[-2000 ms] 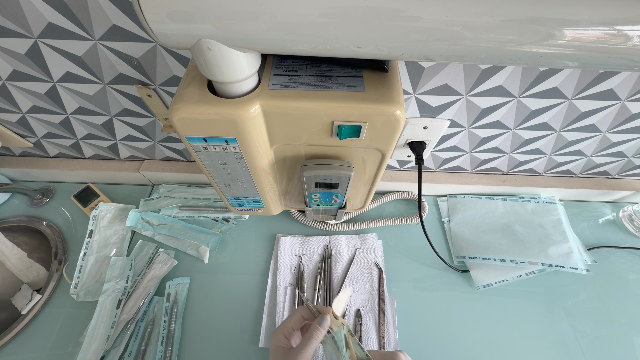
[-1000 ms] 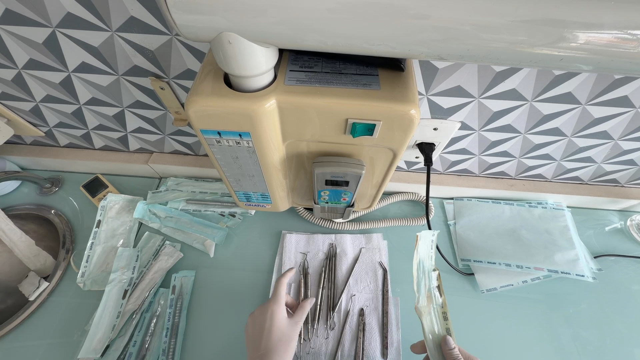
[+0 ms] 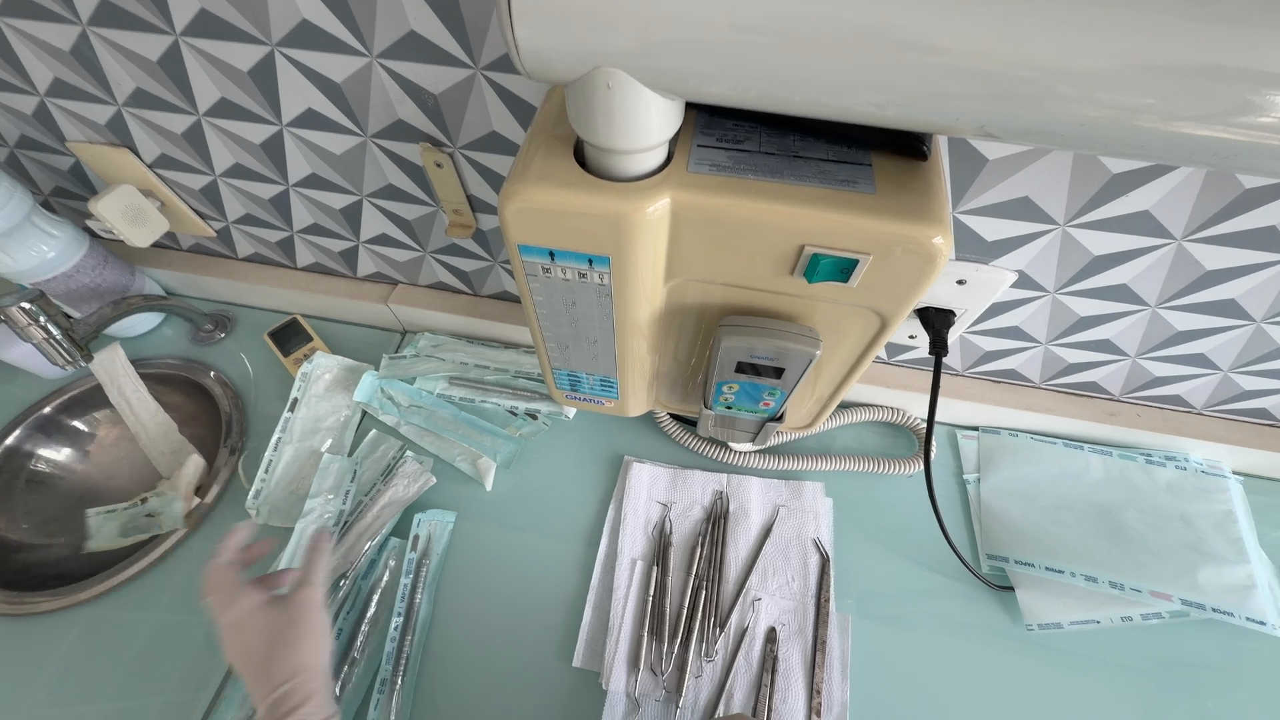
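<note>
My left hand, in a pale glove and blurred, is at the lower left with fingers apart and nothing plainly held. It is over or beside the sterilization pouches; contact cannot be told. Closest are a pouch with a white backing and clear pouches holding metal instruments. Slim metal dental instruments lie loose on white paper towels, with tweezers at their right. Of my right hand, at most a sliver of fingertip shows at the bottom edge; its hold is hidden.
A steel sink with a faucet is at left, holding a white strip and a pouch piece. A beige dental X-ray unit stands behind the towels. Its coiled cord, a black power cable and large flat pouches are farther right.
My left hand has moved left from the instruments to the pouches. My right hand, seen earlier with an opened pouch, has dropped almost out of view. A greenish pouch piece now shows in the sink. The view has shifted left.
</note>
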